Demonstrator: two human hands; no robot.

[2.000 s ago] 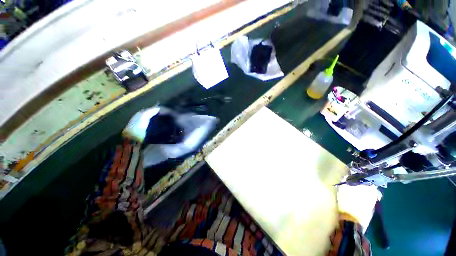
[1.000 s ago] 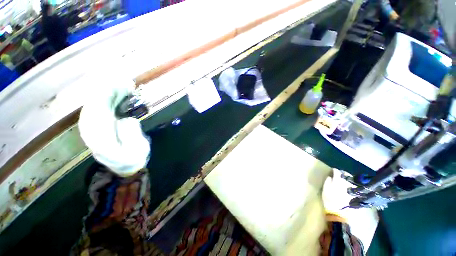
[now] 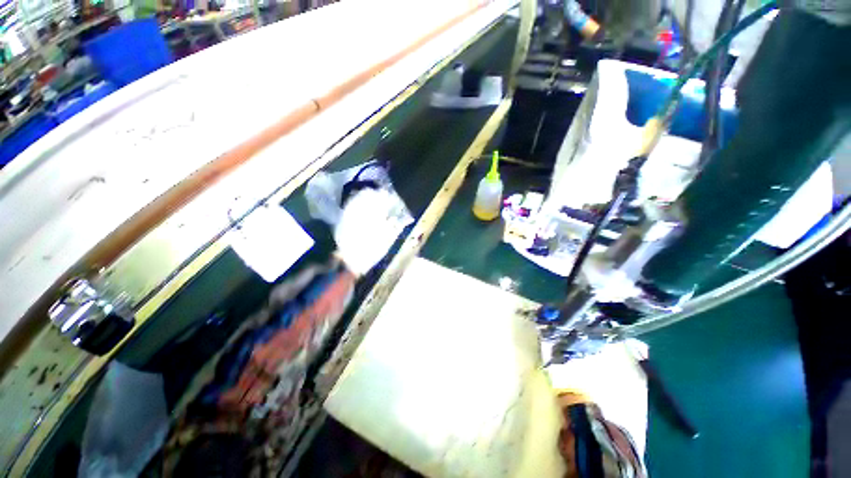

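Observation:
My left hand (image 3: 369,229), in a white glove, reaches over the conveyor belt and covers most of a black corded unit in a whitish bag (image 3: 324,196). A black cord loop shows above the glove; whether the fingers grip is hidden. My right hand (image 3: 586,373), gloved and overexposed, is at the right edge of the cream mat (image 3: 439,364), under the driver's metal nose (image 3: 569,331); its fingers cannot be made out. The large dark-green driver body (image 3: 770,149) hangs at the upper right.
A white feeder box with blue panel (image 3: 597,121), a squeeze bottle (image 3: 487,198) and a parts tray (image 3: 541,229) stand beyond the mat. A dark-handled tool (image 3: 670,400) lies right. A white card (image 3: 271,243) hangs at the rail. Another bagged unit (image 3: 467,89) is farther up the belt.
My left hand has moved from the metal device on the rail to the bagged unit on the belt. The view has shifted right, and the green driver body now shows large.

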